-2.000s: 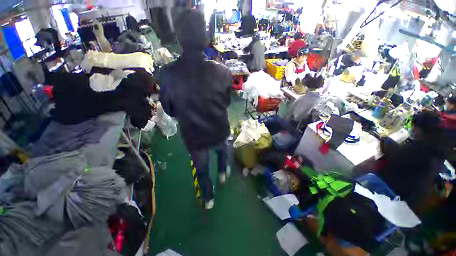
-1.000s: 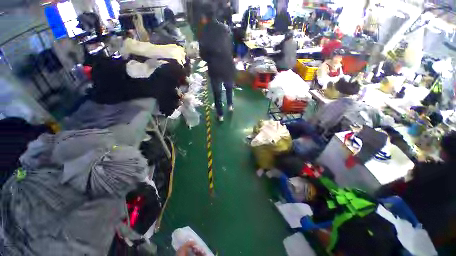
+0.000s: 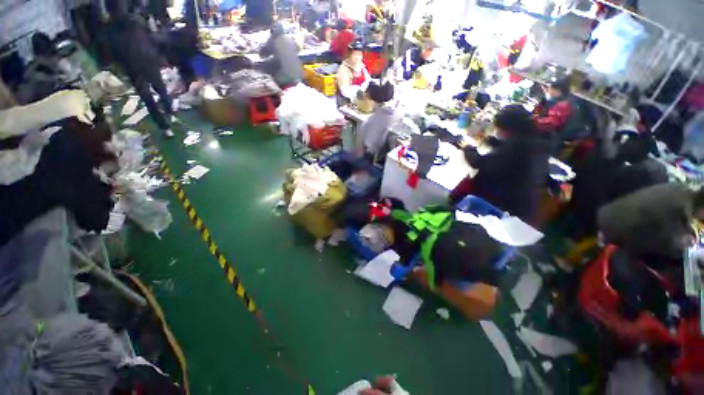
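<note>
A small white item (image 3: 357, 387), a packet, cloth or glove, shows at the bottom edge, right of the middle. Bare fingertips (image 3: 378, 386) lie against it; the rest of the hand is cut off. I cannot tell whether they belong to my left or my right hand, or whether the white part is a gloved hand. The grip on the item is not clear.
A green floor (image 3: 255, 339) with yellow-and-black tape (image 3: 202, 227) runs ahead. Grey cloth piles (image 3: 77, 351) stand left. A yellowish sack (image 3: 316, 202), a dark heap with green straps (image 3: 467, 251) and floor scraps (image 3: 402, 307) lie right. People sit at machine tables; one person (image 3: 139, 58) walks ahead.
The view has turned right, so the aisle and piles shift left. The walking person is farther off. The fingertips and white item, absent two seconds ago, now show lower and further right than one second ago.
</note>
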